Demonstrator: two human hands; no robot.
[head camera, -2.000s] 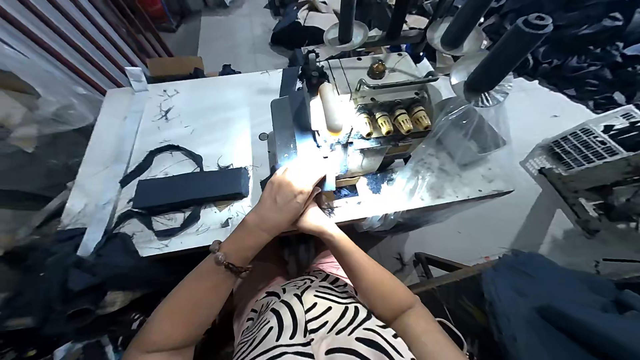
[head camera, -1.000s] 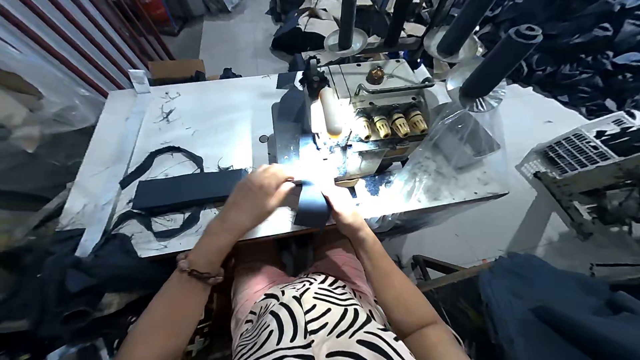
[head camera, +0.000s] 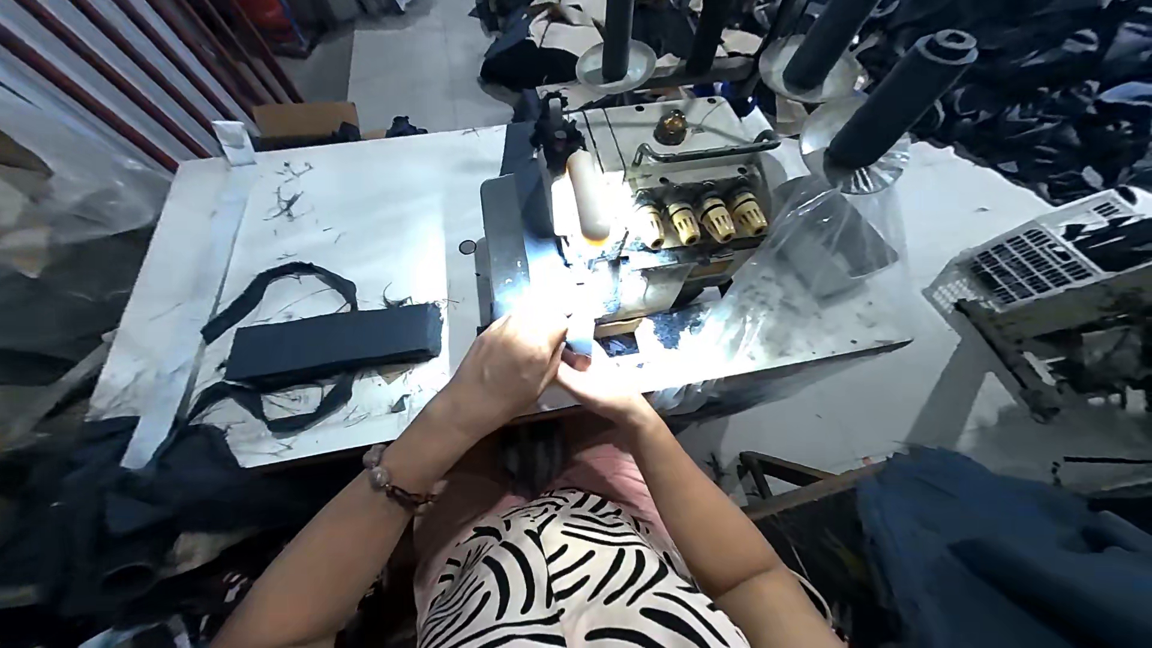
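Observation:
A strip of dark fabric (head camera: 580, 333) lies at the front of an overlock sewing machine (head camera: 666, 153), under its bright lamp. My left hand (head camera: 517, 355) rests on the fabric with its fingers bent, left of the needle area; glare hides the fingertips. Close beside it, my right hand (head camera: 598, 382) grips the near end of the strip between thumb and fingers. More dark fabric (head camera: 537, 207) runs back along the machine's left side. To the left, a flat stack of dark fabric pieces (head camera: 333, 344) sits on the white table, with a dark fabric strap (head camera: 288, 270) curving around it.
Thread cones (head camera: 900, 99) stand behind the machine. A clear plastic bag (head camera: 810, 243) lies at its right. Beyond the table's right edge is a white plastic crate (head camera: 1035, 256). Dark cloth is heaped at lower left and a blue cloth pile (head camera: 1008, 549) at lower right. Loose threads (head camera: 286, 205) lie on the table.
One second ago my hands were farther apart, with a wider dark piece between them. They are now close together at the machine's front, with less of the piece showing.

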